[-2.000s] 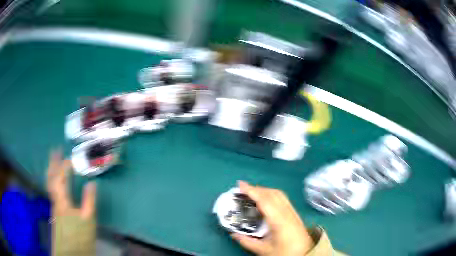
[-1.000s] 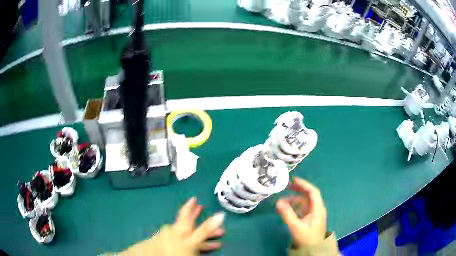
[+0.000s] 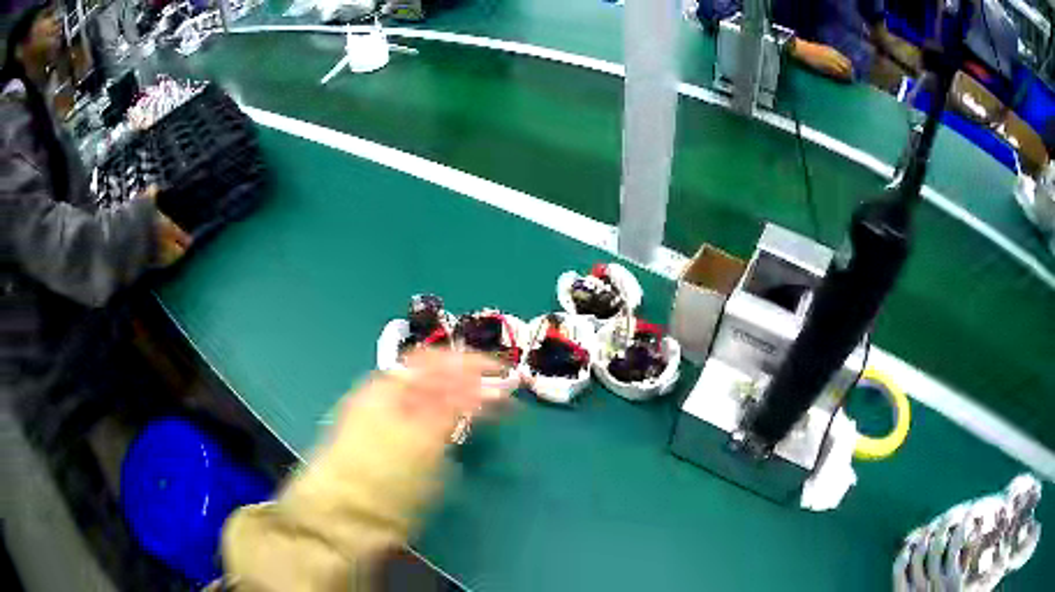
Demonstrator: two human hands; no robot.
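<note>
My left hand (image 3: 451, 387) is blurred, reaching in from the lower left over the front left of a group of unfastened shell units. A small part of something shows just below its fingers; whether it grips anything cannot be told. The units are white cups (image 3: 556, 361) with dark parts and red wires, standing close together. One stands behind the row (image 3: 598, 294). My right hand is out of view. The black electric screwdriver (image 3: 835, 312) hangs tilted over the screw feeder (image 3: 723, 422).
Fastened shell units (image 3: 972, 544) lean in a row at lower right. A small cardboard box (image 3: 705, 303), yellow tape roll (image 3: 885, 416) and white tissue (image 3: 828, 476) surround the feeder. A grey post (image 3: 648, 127) stands behind. At left, a person holds black trays (image 3: 185, 156) above a blue stool (image 3: 191, 491).
The view has swung left, from the fastened units to the unfastened ones. My left hand now reaches over the unfastened units; my right hand has left the picture. The neighbour and trays have come into view.
</note>
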